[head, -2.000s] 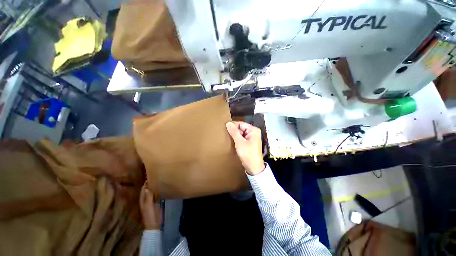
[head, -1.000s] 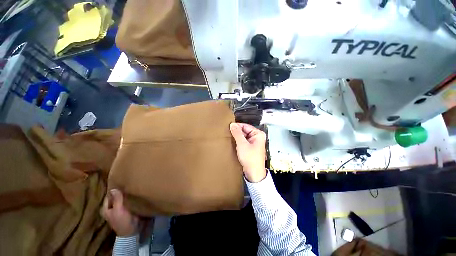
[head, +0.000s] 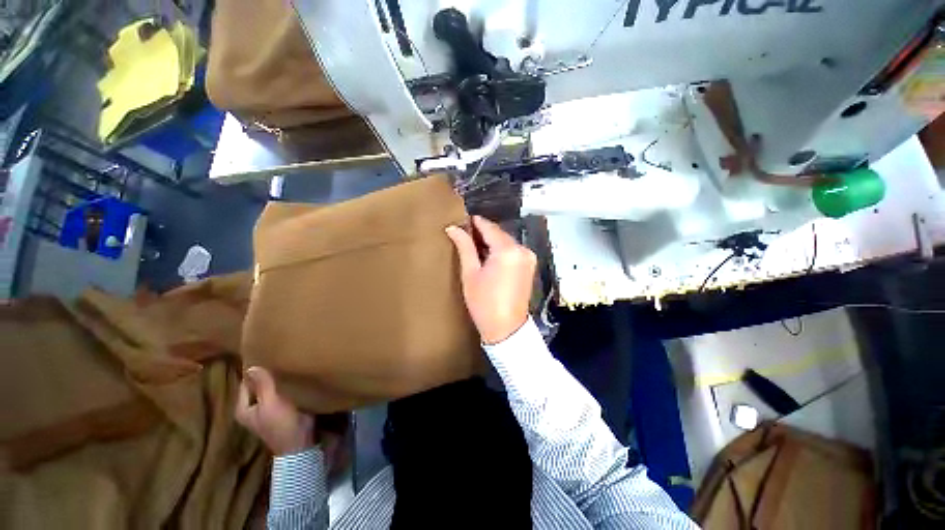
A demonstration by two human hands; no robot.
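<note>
The tan-brown tube-shaped cloth piece (head: pixel 358 300) lies over my lap, with a seam line across its upper part. Its upper right corner is at the presser foot and needle area (head: pixel 482 171) of the white sewing machine (head: pixel 642 47). My right hand (head: pixel 495 271) pinches the cloth's right edge, thumb on top, just below the needle area. My left hand (head: pixel 271 412) holds the lower left corner, thumb on top and fingers hidden under the cloth. Whether the needle is in the cloth cannot be told.
A crumpled brown cloth heap (head: pixel 135 414) is at left. A brown stack (head: pixel 275 67) sits on the side table (head: pixel 249 155). The pale machine bed (head: pixel 611 195) and green round knob (head: pixel 848 192) are at right. Yellow pieces (head: pixel 150 78) lie beyond. More brown cloth (head: pixel 793 481) is low right.
My left hand has come from the cloth's underside to grip its lower left corner. The cloth has turned to show its seam line. My right hand's grip has shifted on the edge. The view has also shifted.
</note>
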